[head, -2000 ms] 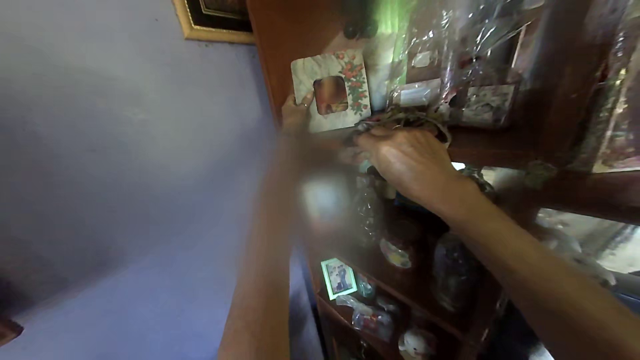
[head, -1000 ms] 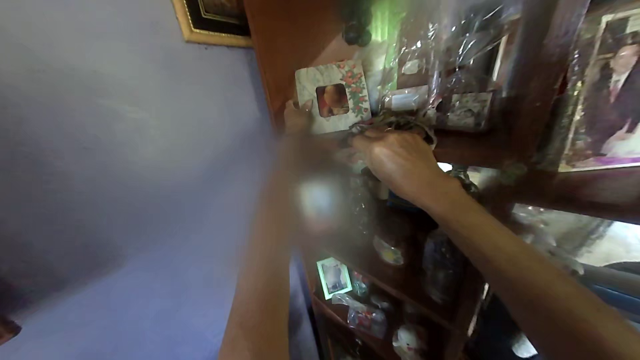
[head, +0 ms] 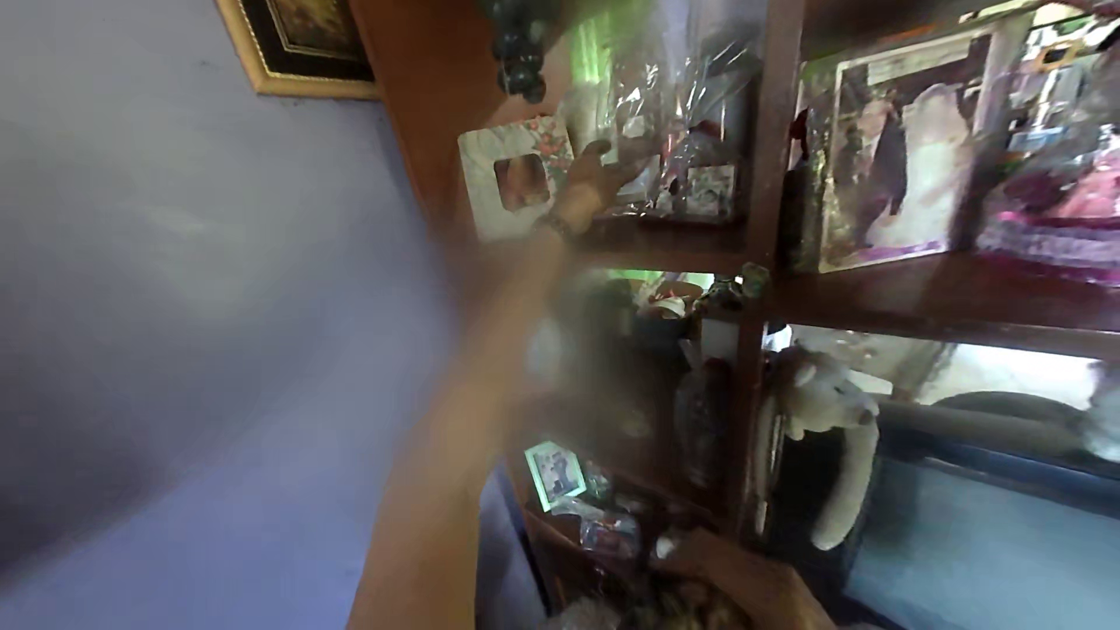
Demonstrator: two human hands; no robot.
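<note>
My left hand (head: pixel 595 179) is raised at the upper shelf with its fingers apart, just right of a pale photo frame with a floral corner (head: pixel 481 188) and in front of plastic-wrapped items (head: pixel 669 140). Nothing shows in its grasp. Low in the view, my right hand (head: pixel 744 573) is dim and partly cut off by the bottom edge. Beside its fingers is a tangled brownish bundle (head: pixel 682 608); whether the fingers close on it is too dark to tell.
Wooden shelf boards (head: pixel 945 293) and an upright (head: pixel 770 149) divide the cabinet. A large framed photo (head: pixel 919 157) stands at right, above a plush animal (head: pixel 822 394) and a screen (head: pixel 989 534). A small light-edged photo frame (head: pixel 556 475) leans lower left, near wrapped items. Dark round ornaments hang above (head: pixel 521 52).
My right hand has moved down from the upper shelf to the bottom of the view. My left hand has left the photo frame's left edge and is now on its right. The view has shifted right.
</note>
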